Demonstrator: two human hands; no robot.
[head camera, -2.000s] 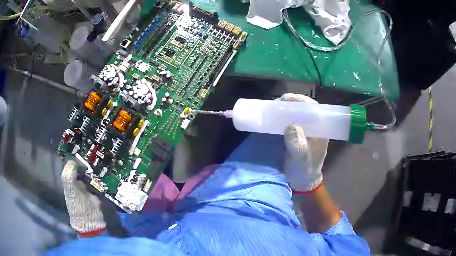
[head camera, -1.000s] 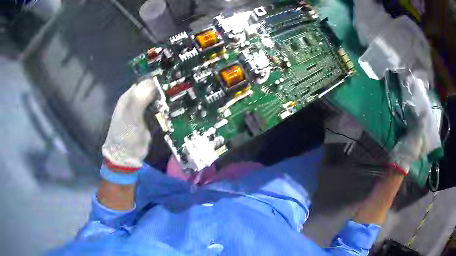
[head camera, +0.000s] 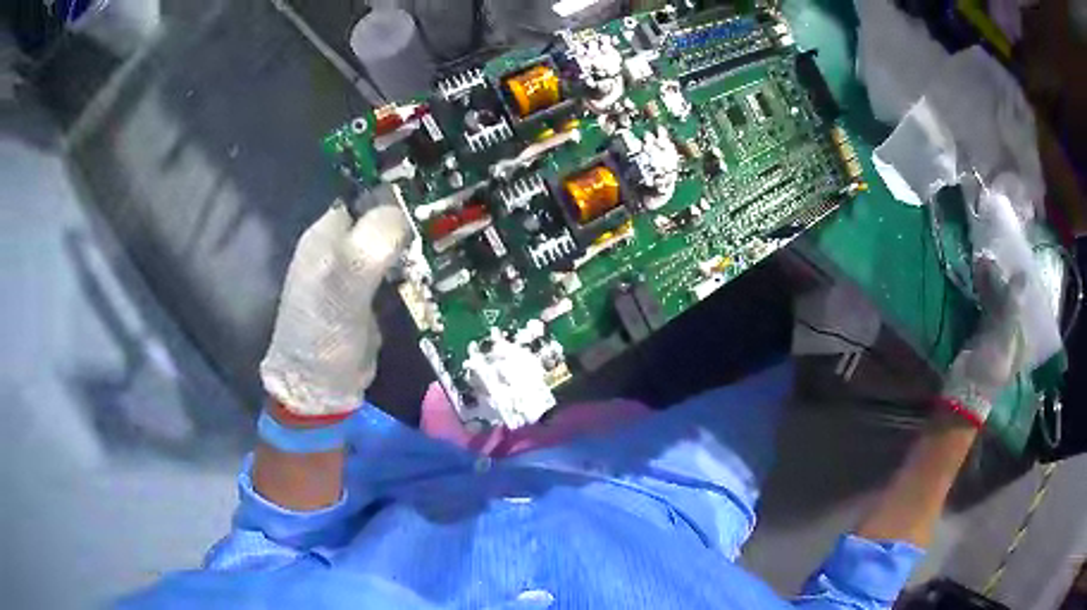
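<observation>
My left hand (head camera: 328, 307), in an off-white knitted glove, grips the left end of the large green circuit board (head camera: 677, 244), which is held tilted above the lap. Two orange coils (head camera: 592, 193) and round parts with white on them (head camera: 652, 165) stand on it. A white block (head camera: 510, 379) sits at its near corner. My right hand (head camera: 992, 346), gloved, is at the right over the green bench. It is closed around the translucent adhesive syringe (head camera: 1013, 256), whose green cap points toward me. The syringe's nozzle cannot be made out.
The green-matted bench (head camera: 864, 256) runs along the right, with a crumpled white heap (head camera: 924, 149) on it. A clear air hose (head camera: 1069, 280) loops at the right edge. A translucent round container (head camera: 384, 38) stands behind the board. Yellow-black tape (head camera: 1019, 530) marks the floor.
The syringe has moved from the board's near edge to the bench at the right. The board has turned and shifted right, and my left hand moved with it.
</observation>
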